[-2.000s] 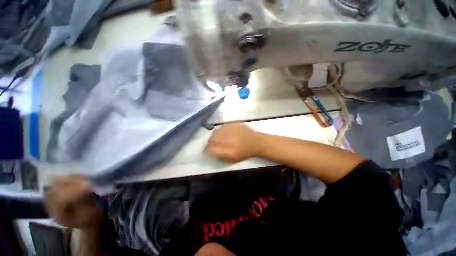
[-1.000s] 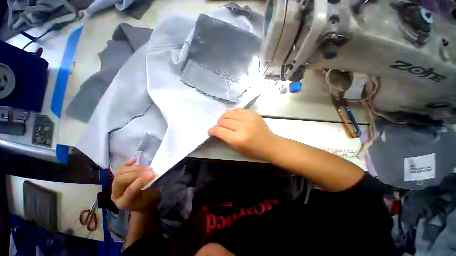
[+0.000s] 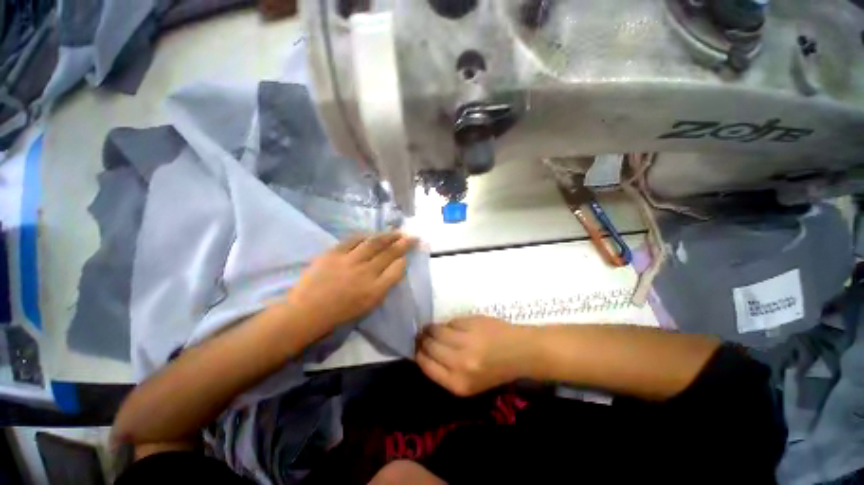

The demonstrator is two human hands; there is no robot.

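A large grey garment panel (image 3: pixel 275 227) lies left of the needle, its pale side mostly up, with a darker grey piece (image 3: pixel 298 133) near the needle. The off-white sewing machine (image 3: pixel 587 85) stands at the upper right, with a blue part (image 3: pixel 455 211) at the presser foot. My left hand (image 3: pixel 351 275) lies flat on the panel just below the needle, fingers extended. My right hand (image 3: pixel 464 353) pinches the panel's edge at the table's front edge. The cloth under the machine head is partly hidden by glare.
Snips with orange and blue handles (image 3: pixel 603 232) lie by beige cord (image 3: pixel 654 237) right of the needle. A grey piece with a white label (image 3: pixel 769 299) lies at the right. Grey cloth is heaped at the upper left (image 3: pixel 85 47), at the lower right and over my lap.
My left hand has moved from the panel's lower left corner up near the needle. My right hand has moved down to the table's front edge. The panel has turned, its edge now below the needle.
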